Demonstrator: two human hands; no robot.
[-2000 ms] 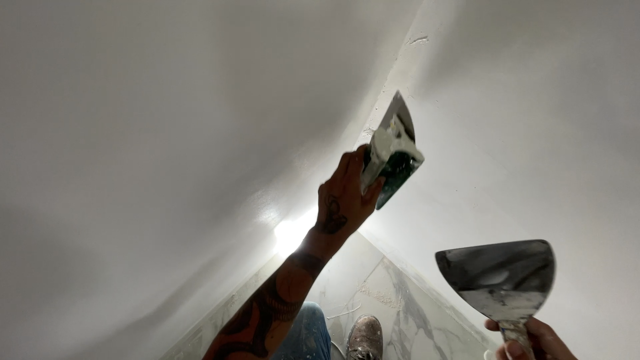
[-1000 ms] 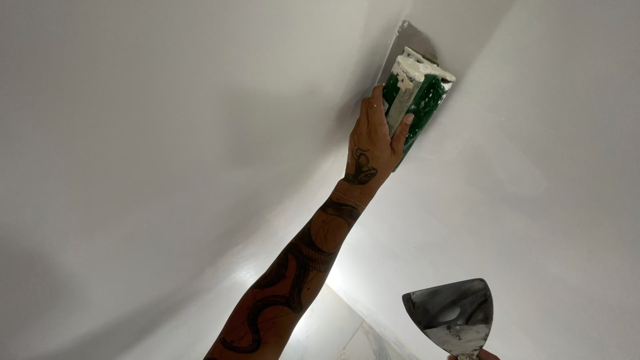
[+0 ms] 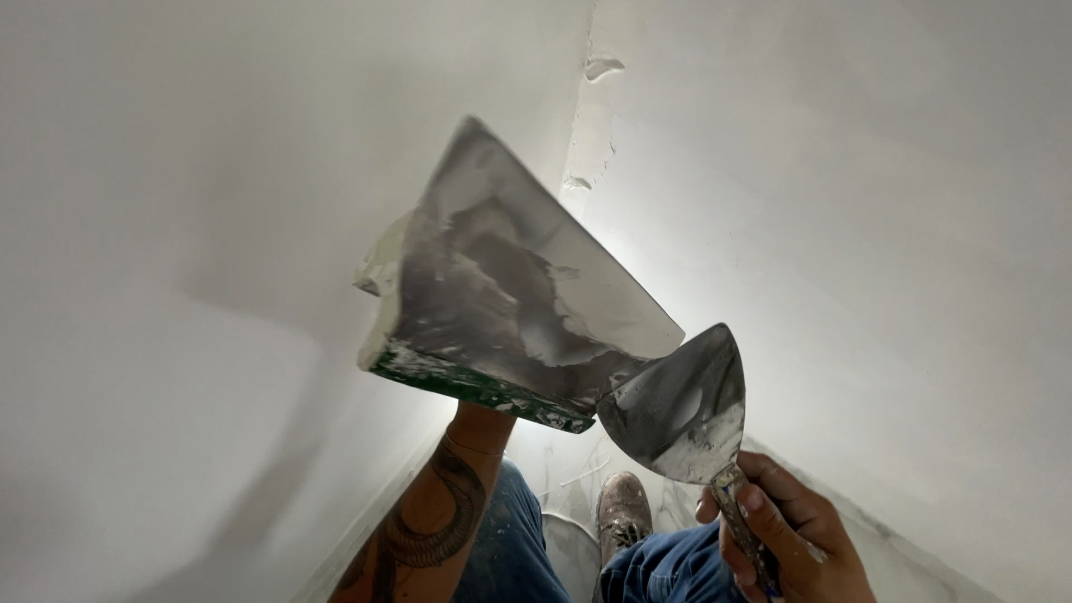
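A wide steel drywall taping knife [image 3: 502,268] with a compound-smeared blade and a green, white-caked back is held up in front of me. My left hand is hidden behind it; only the wrist and tattooed forearm [image 3: 456,494] show below, evidently holding it. My right hand [image 3: 796,528] is closed around the handle of a smaller rounded putty knife [image 3: 687,410], its blade tilted up and coated with grey and white smears. The putty knife's left edge meets the wide blade's lower right corner. Blobs of joint compound [image 3: 603,69] lie along the wall corner above.
Two pale walls meet in a corner, the right wall [image 3: 879,251] bright near the middle. Below are a marbled floor [image 3: 574,486], marbled skirting [image 3: 888,544], a round-edged grey thing [image 3: 574,548] and my worn laced boot [image 3: 624,511] between jeans-clad legs.
My left hand has brought the wide knife down from the wall corner and turned its blade face toward me. My right hand's putty knife now meets that blade.
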